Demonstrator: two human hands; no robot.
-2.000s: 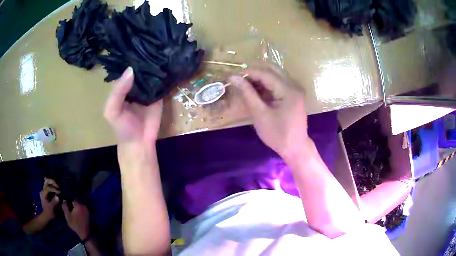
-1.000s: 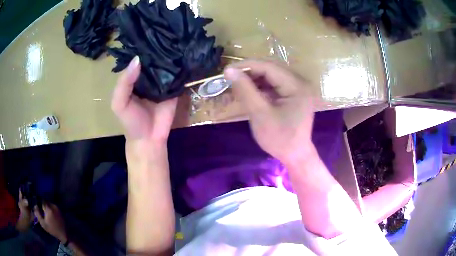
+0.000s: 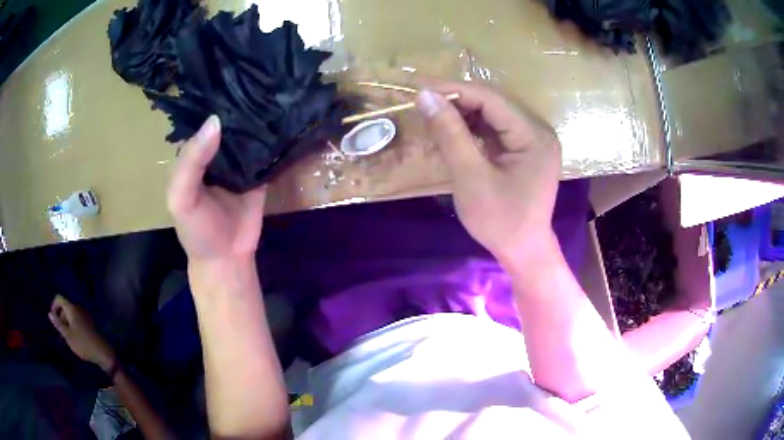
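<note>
My left hand point(image 3: 215, 202) holds a black ruffled artificial flower head point(image 3: 254, 99) from below, thumb on its near side; its other fingers are partly hidden under the fabric. My right hand point(image 3: 503, 168) pinches a thin pale glue stick point(image 3: 382, 112) between thumb and fingers. The stick's tip is near the flower's right edge, above the glue dish; I cannot tell if it touches the fabric. The small white oval glue dish point(image 3: 368, 137) sits near the table edge between my hands. A spare stick point(image 3: 387, 86) lies beyond it.
Another black flower point(image 3: 146, 43) lies at the upper left, more point(image 3: 640, 21) at the upper right. A small white bottle point(image 3: 82, 203) stands at the left. A cardboard box of black pieces point(image 3: 606, 275) and a blue crate point(image 3: 735, 266) are at the right. Another person's hand point(image 3: 77, 326) shows at lower left.
Since one second ago, my left hand and the flower have moved left. My right hand has moved slightly right with the stick, whose tip has shifted away from over the dish's left side.
</note>
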